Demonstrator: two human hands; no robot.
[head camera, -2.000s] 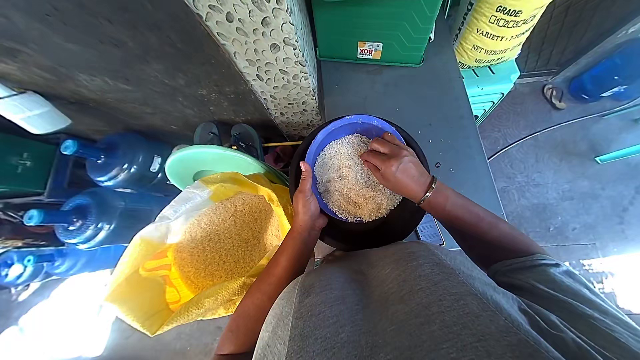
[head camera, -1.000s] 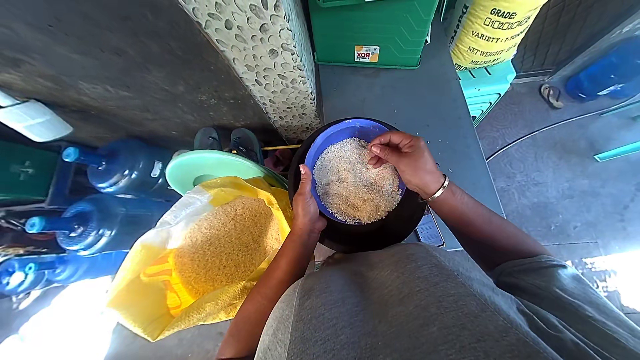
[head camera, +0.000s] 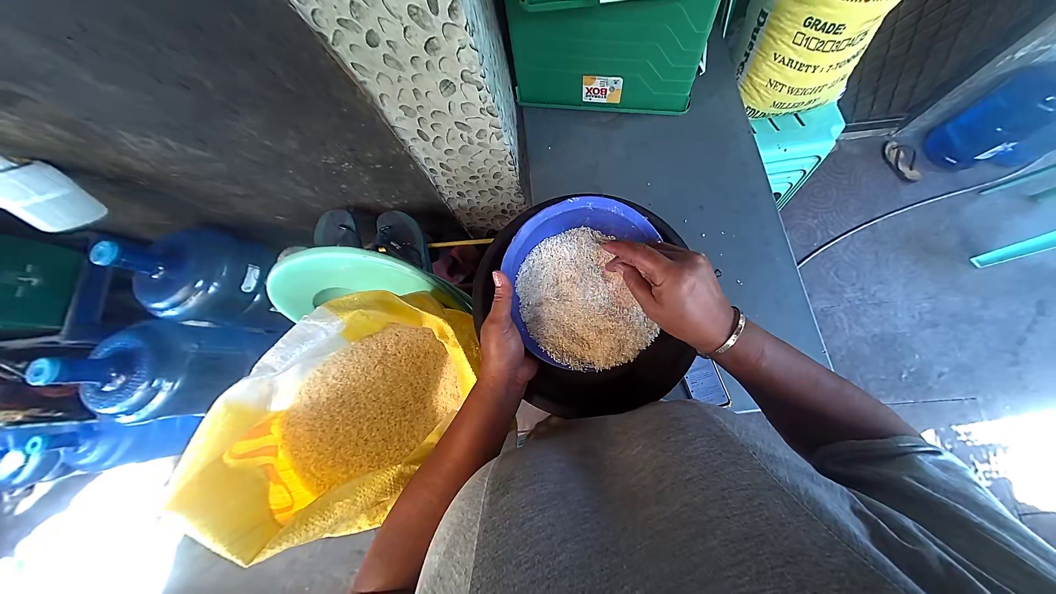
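Observation:
My left hand grips the rim of a blue plastic bowl on its left side. Pale rice grains fill the bowl, which sits tilted over a larger black basin. My right hand is over the bowl's upper right part, thumb and fingertips pinched together at the rice; whether grains are between them cannot be told. A gold-coloured bracelet circles the right wrist. Left of the basin stands an open yellow woven sack of brownish grain, with an orange-yellow plastic thing partly inside.
The basin overlaps a grey bench bearing a green storage box and a phone. Beyond is a yellow printed sack on a teal stool. Blue water jugs, a mint-green round lid or basin and slippers lie left.
My right hand has shifted a little over the rice, its fingers lifted in the middle frame and lower now. My left hand stays on the bowl's rim.

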